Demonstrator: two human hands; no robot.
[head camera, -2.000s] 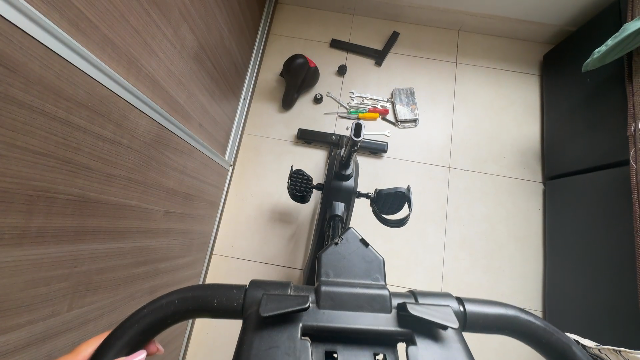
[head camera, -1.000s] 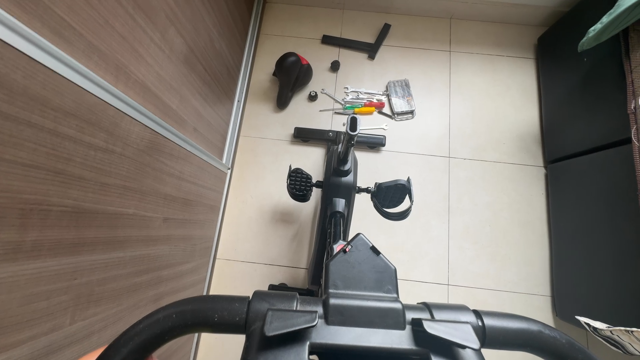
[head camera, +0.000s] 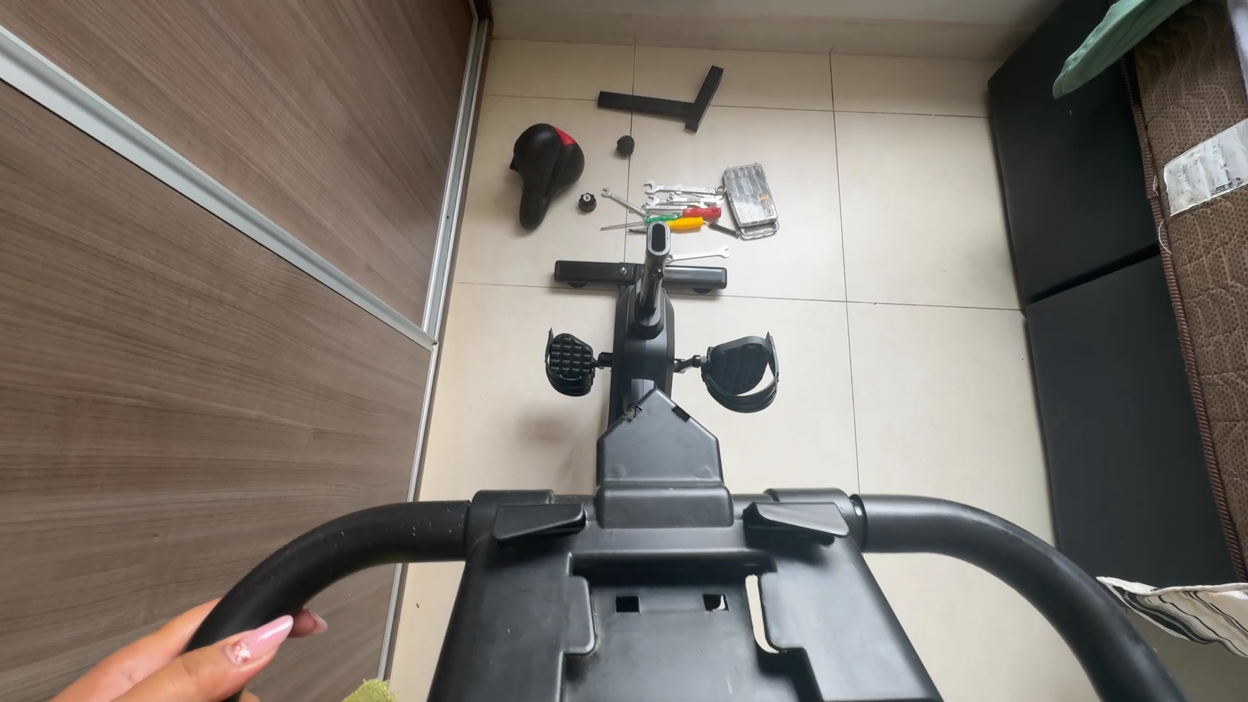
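My left hand (head camera: 200, 658) is wrapped around the left curve of the black handlebar (head camera: 331, 546) of an exercise bike, its thumb lying over the tube. My right hand is not in view. The bike's black plastic console holder (head camera: 668, 624) fills the bottom middle. Beyond it are the frame (head camera: 643, 331), the left pedal (head camera: 569, 364), the right pedal (head camera: 738, 373) and the open-topped seat tube (head camera: 658, 239). A black saddle (head camera: 546, 171) with a red patch lies off the bike on the tiles.
Wrenches (head camera: 682, 189), screwdrivers (head camera: 685, 223), a clear case (head camera: 750, 198), two black knobs (head camera: 625, 145) and a black metal bracket (head camera: 663, 102) lie on the floor. Wood-grain sliding doors (head camera: 244, 390) stand at left; black padded panels (head camera: 1121, 409) and a brown mattress (head camera: 1199, 244) are at right.
My left hand, barely visible at the bottom edge one second ago, now shows more fully around the left handlebar. The floor items have not moved.
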